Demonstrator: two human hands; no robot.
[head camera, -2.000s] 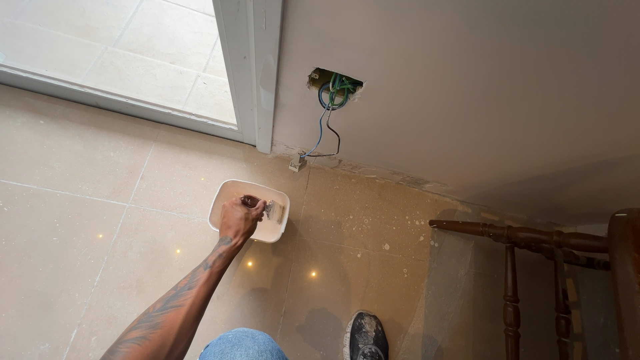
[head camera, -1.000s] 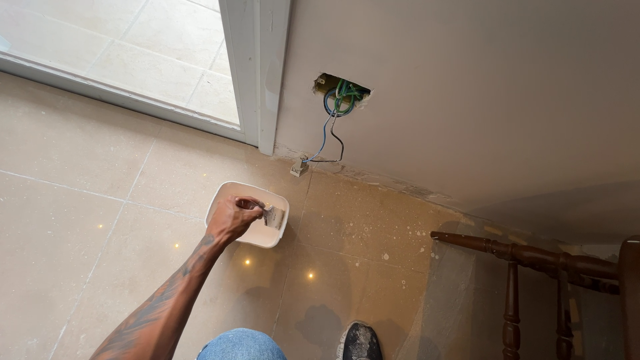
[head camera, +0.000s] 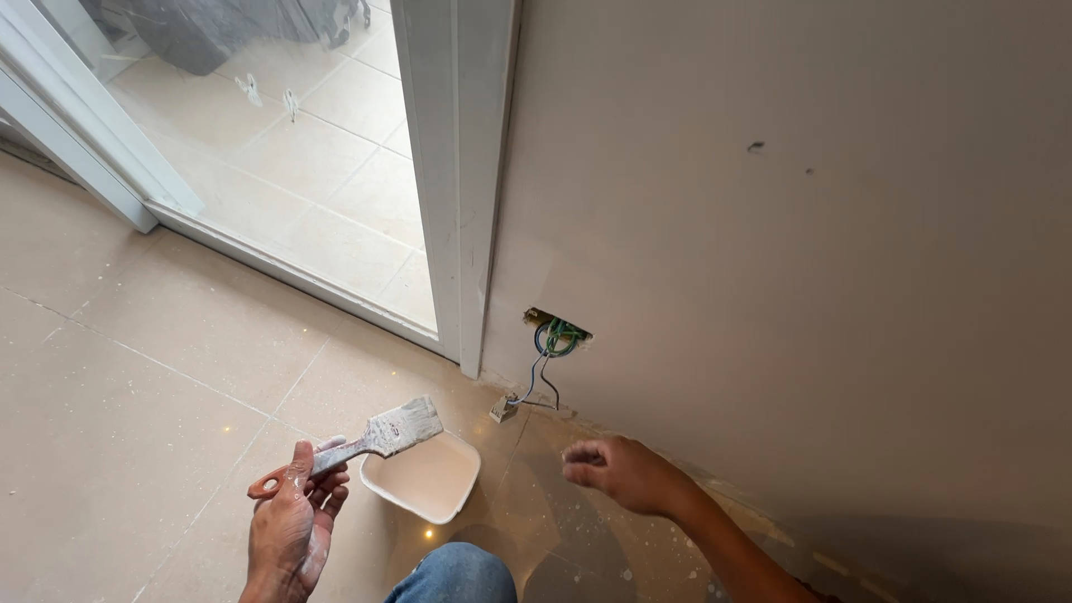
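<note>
My left hand (head camera: 295, 511), with pale smears on its skin, grips a paintbrush (head camera: 387, 430) by its reddish-brown handle. The brush is coated in whitish paint, its bristles pointing up and right above the rim of a white plastic tub (head camera: 375, 488). Pale paint fills part of the tub, which stands on the tiled floor. To the right, my right hand (head camera: 596, 469) hovers near the foot of the wall, fingers curled, with nothing seen in it. Above it, green and blue wires (head camera: 555, 337) sit in a wall cutout, and two lead down to a small electrical fitting (head camera: 503, 408).
A glazed door (head camera: 276, 167) with a grey frame (head camera: 456, 184) stands at the upper left. The plain wall (head camera: 796, 293) on the right has small holes (head camera: 755, 147). My jeans-covered knee (head camera: 461, 576) is at the bottom, close to the tub. Paint spots dot the floor tiles.
The brush has come up out of the tub and is now in my left hand. My right hand has come into view near the wall. The view has shifted, and the wooden chair is out of sight.
</note>
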